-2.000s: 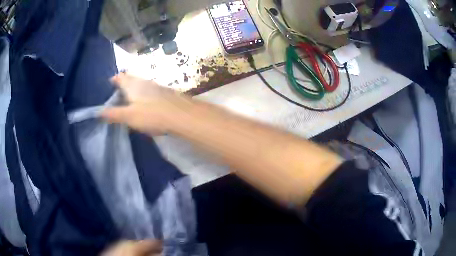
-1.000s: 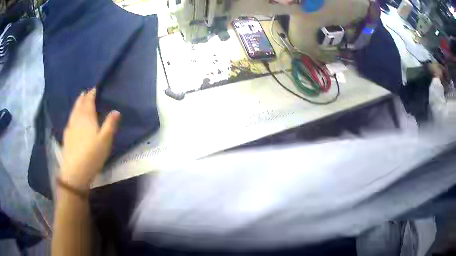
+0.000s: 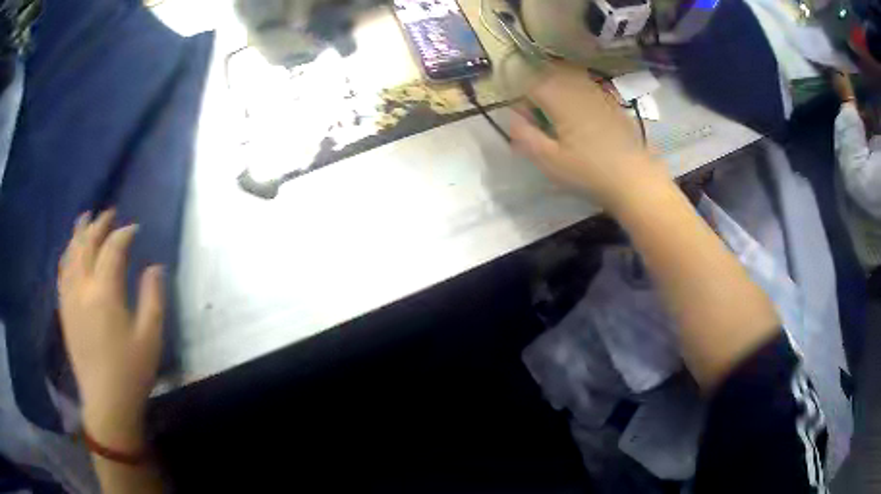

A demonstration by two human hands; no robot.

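Observation:
Dark navy shell fabric lies over the left part of the table. My left hand rests at its lower part with the fingers spread, gripping nothing visible. My right hand is blurred and lies over the shears at the right of the phone. A bit of green handle shows between thumb and fingers. The rest of the shears is mostly hidden, so whether the hand grips them cannot be told.
A lit phone with a black cable lies behind the white tabletop. White labels lie right of my right hand. Pale blue-grey panels hang below the table at right. A person's arm shows at far right.
The large pale cloth that swept across the front is gone from there. My right hand has come into view over the shears. My left hand stays on the navy cloth as the view has shifted.

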